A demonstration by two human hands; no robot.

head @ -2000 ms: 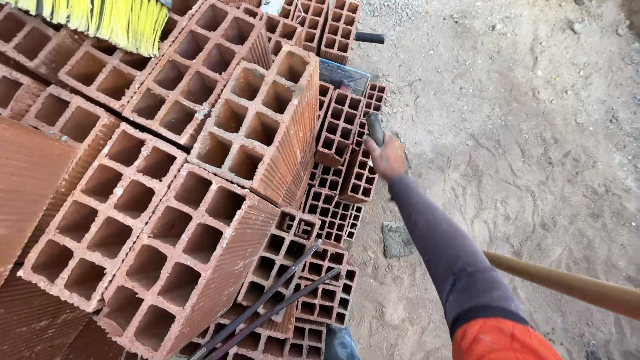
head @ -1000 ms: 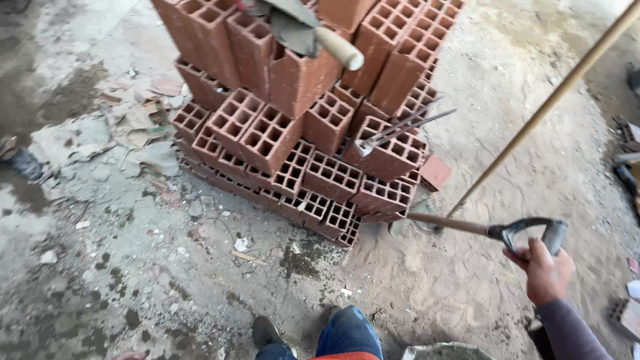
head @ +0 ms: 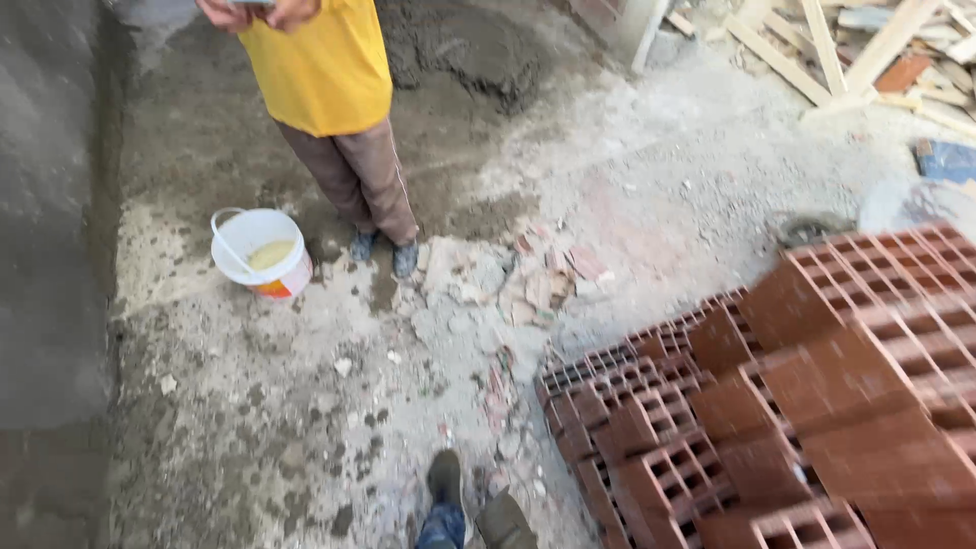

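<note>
Neither of my hands shows in the head view now. My own boot [head: 445,476] and a bit of blue trouser leg appear at the bottom centre, beside a greyish-brown flat piece [head: 505,521] that I cannot identify. Stacked hollow red clay bricks [head: 827,377] fill the lower right, somewhat blurred. The shovel with the D-shaped handle is out of sight.
A person in a yellow shirt [head: 324,72] stands ahead, holding a small object in both hands. Near their feet is a white plastic bucket [head: 263,252]. Wet mortar [head: 488,53] lies behind them, scrap wood [head: 831,69] at upper right, broken rubble [head: 534,286] mid-floor, a grey wall [head: 49,229] at left.
My right hand was on the D-handle of a shovel one second ago; hand and shovel have left the view. The view has swung strongly, bringing in the other person and the bucket.
</note>
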